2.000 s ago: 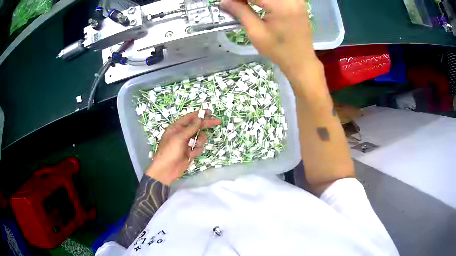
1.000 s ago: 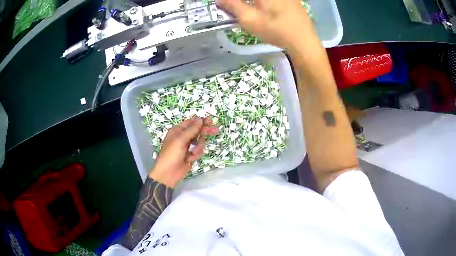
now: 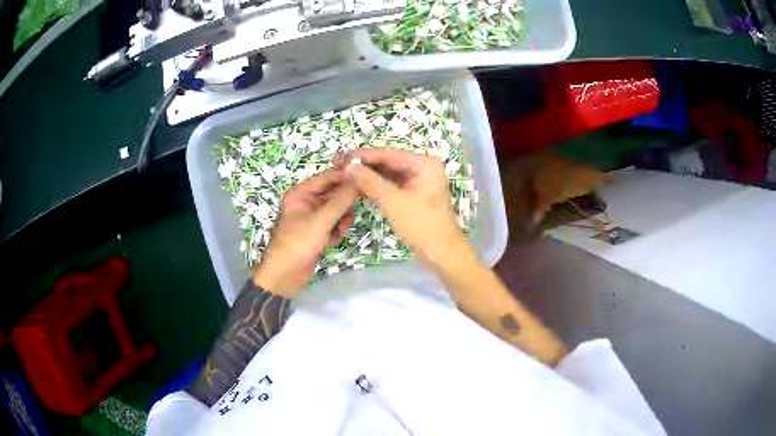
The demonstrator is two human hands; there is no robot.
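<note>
The near tub (image 3: 202, 183), translucent and full of white-and-green workpieces (image 3: 293, 153), lies against my white shirt. My left hand (image 3: 310, 217) and my right hand (image 3: 404, 192) are over it, fingertips meeting. A small white piece (image 3: 354, 162) shows between the fingertips; its stem is hidden. Both hands appear to pinch it. The assembly fixture (image 3: 328, 19), a silver metal track on a white base, stands beyond the tub at the top, with no hand at it.
The far tub (image 3: 557, 53) holds more pieces at the upper right. A dark hose (image 3: 153, 128) curves down left of the base. A loose white piece (image 3: 124, 152) lies on the green table. A red stool (image 3: 77, 336) is lower left, a shiny red package (image 3: 614, 95) right.
My right hand has left the fixture and come down to my left hand over the near tub. The view has shifted slightly, and the far tub's contents show more fully.
</note>
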